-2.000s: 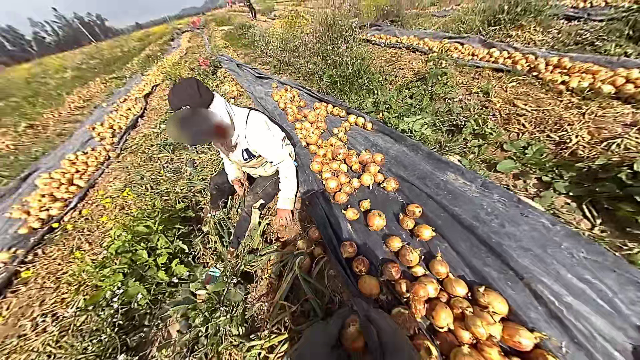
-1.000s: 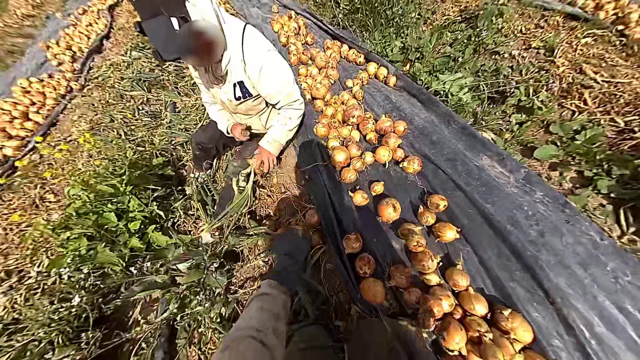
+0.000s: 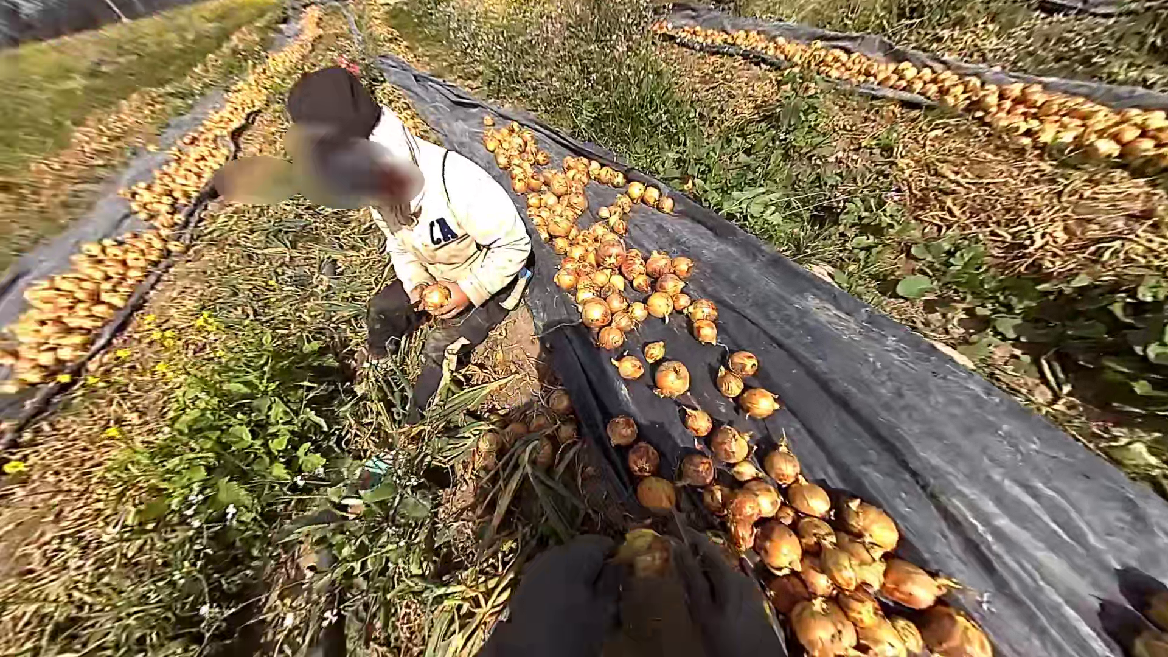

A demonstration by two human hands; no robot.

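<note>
My left hand (image 3: 557, 593), in a dark glove, and my right hand (image 3: 716, 589), also dark, are close together at the bottom edge. A yellow onion (image 3: 644, 553) sits between them and appears held; blur and shadow hide the fingers. Just right of my hands, a pile of onions (image 3: 821, 630) lies on black ground sheeting (image 3: 867, 383). More onions (image 3: 538, 433) rest in shade on the soil to the left, beside pulled dry onion leaves (image 3: 520, 484).
Ahead on the left, a person in a white hooded top (image 3: 456, 219) sits bent beside the sheeting, holding an onion (image 3: 435, 298) in both hands. Green weeds (image 3: 228, 420) grow at left. Other onion rows (image 3: 91, 301) run along both sides.
My left hand has drawn back from the shaded ground at left toward the bottom edge. The other person's hands now hold an onion. The view has tilted up.
</note>
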